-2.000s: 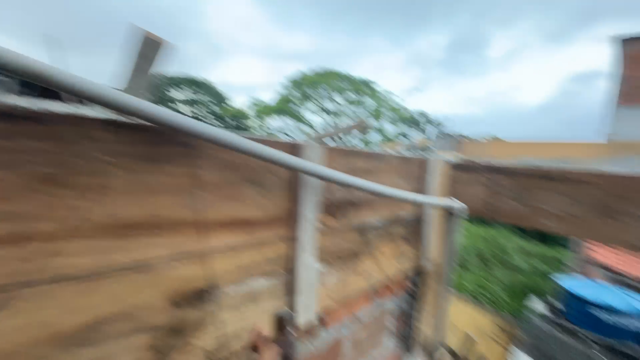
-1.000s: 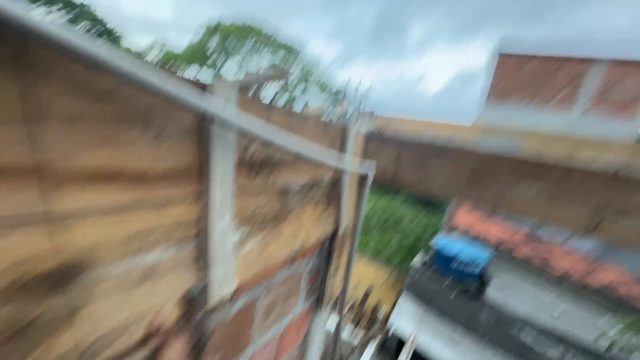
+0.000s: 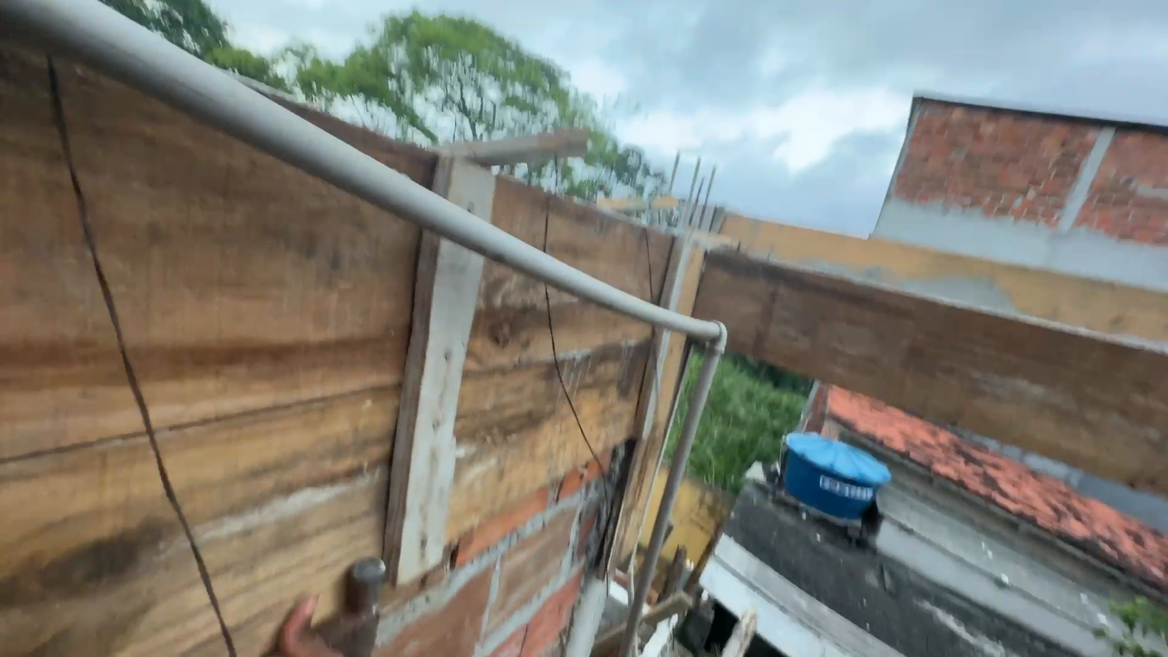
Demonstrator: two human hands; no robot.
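Note:
At the bottom edge, left of centre, part of one hand shows, seemingly my right hand (image 3: 306,631). It is at a hammer's steel head (image 3: 363,602), whose round face points up; the handle and most of the fingers are cut off by the frame. The hammer head stands in front of the lower part of a wooden board formwork (image 3: 228,301), close to the foot of an upright wooden batten (image 3: 443,374). My left hand is not in view. A grey plastic pipe (image 3: 392,196) slopes down across the view to an elbow (image 3: 721,336).
Thin dark wires (image 3: 123,365) hang over the boards. Under the formwork is a brick wall (image 3: 534,575). From the elbow a pipe (image 3: 675,484) runs downward. Beyond lie a long brown board (image 3: 931,365), a blue water tank (image 3: 832,474), tiled roofing (image 3: 995,484) and steel rebars (image 3: 698,196).
The view has swung right and down, bringing in more of the roofs and the water tank. The hand and hammer head, blurred earlier, now appear farther left in the view.

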